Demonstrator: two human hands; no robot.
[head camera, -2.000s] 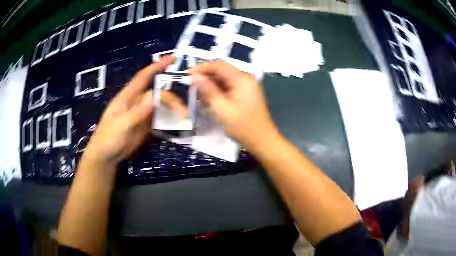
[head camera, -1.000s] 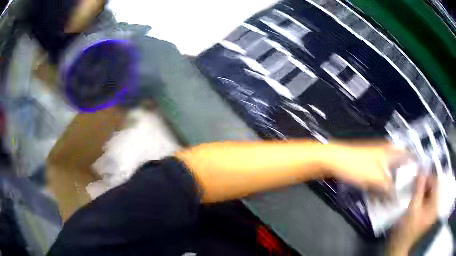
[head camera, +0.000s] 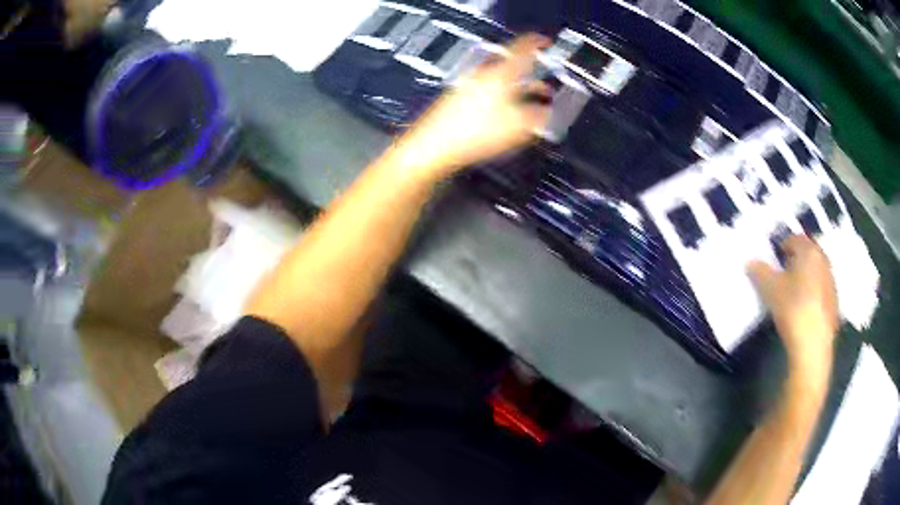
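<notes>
My left hand (head camera: 484, 110) is over the black tray (head camera: 434, 99), blurred, its fingers around a small grey-looking phone front housing (head camera: 564, 107). Bare black housings with a glossy shine lie below it. A housing with a white adhesive frame (head camera: 595, 61) lies just beyond my fingers. My right hand (head camera: 804, 286) is on the white adhesive sheet (head camera: 735, 281), with thumb and fingertips by its dark cutouts. The sheet has rows of rectangular openings and lies tilted at the right. Its far right part overlaps ragged white pieces.
A round fan with a purple-blue rim (head camera: 155, 118) is at the left. Below it, a brown carton (head camera: 128, 286) holds white scraps (head camera: 232, 266). White sheets (head camera: 276, 25) lie at the upper left and another (head camera: 859, 434) at the lower right. The bench's grey edge (head camera: 553, 306) runs diagonally.
The view has swung towards the left side of the bench. My hands, together around a framed housing two seconds ago, are now apart: left over the tray, right on the sheet.
</notes>
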